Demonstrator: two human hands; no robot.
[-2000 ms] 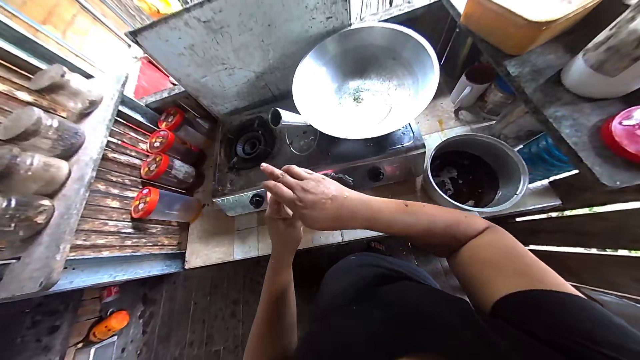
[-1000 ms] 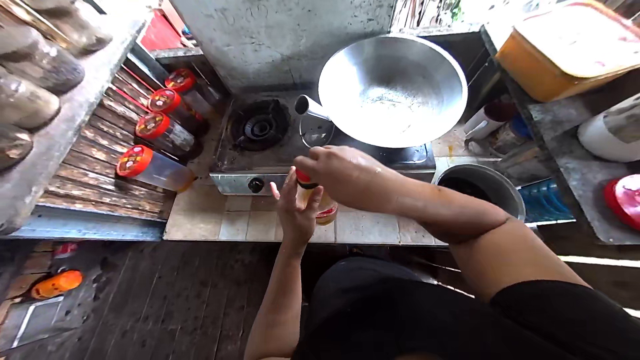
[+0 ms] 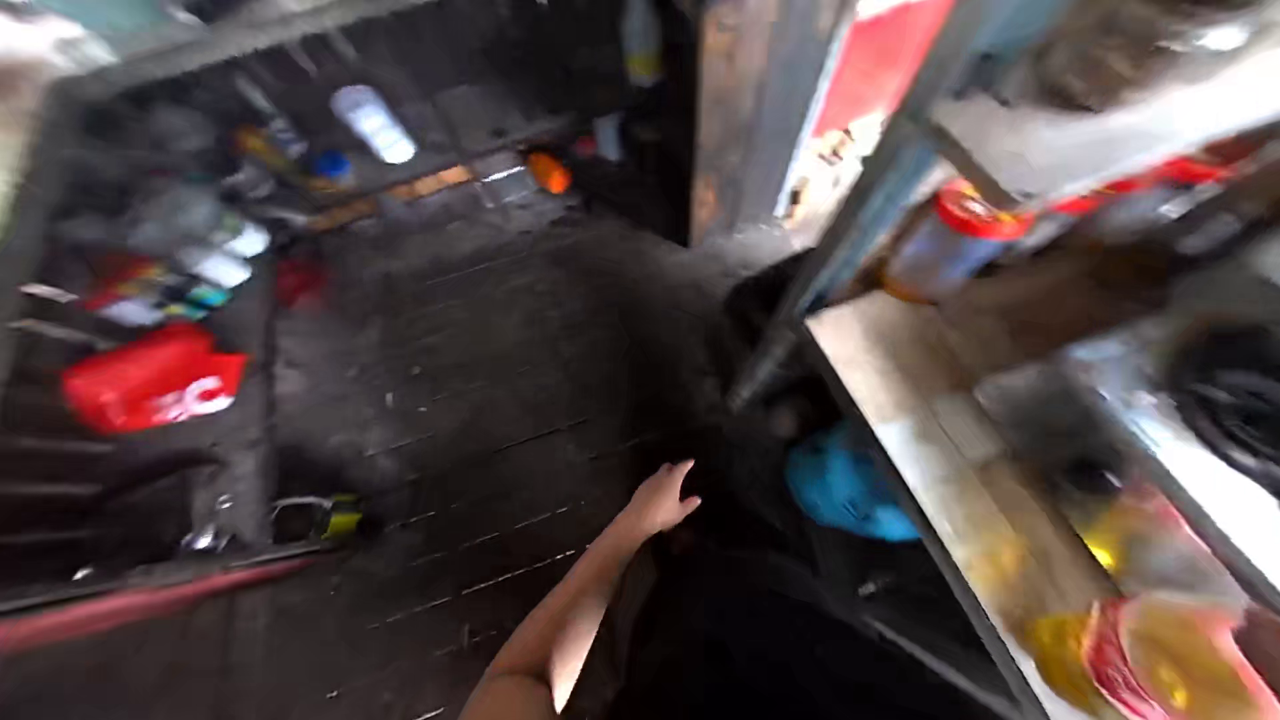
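My left hand (image 3: 664, 500) reaches out over the dark plank floor (image 3: 480, 400), thumb and fingers apart, holding nothing. It touches nothing that I can make out. To its right, a blue plastic item (image 3: 850, 485) sits below the tiled counter edge. A clear container with yellow contents and a red label (image 3: 1160, 650) is on the counter at the lower right, blurred. Part of the gas stove (image 3: 1180, 430) shows at the right edge. My right hand is not plainly visible.
A red-lidded jar (image 3: 950, 240) stands at the counter's far end, beside a post. Left on the floor side are a red packet (image 3: 150, 380), blurred bottles and a white bottle (image 3: 375, 123). An orange item (image 3: 549, 172) lies farther back.
The view has swung far to the left. My left hand, earlier at a red-capped container with my right hand, is now away from it and empty over the floor.
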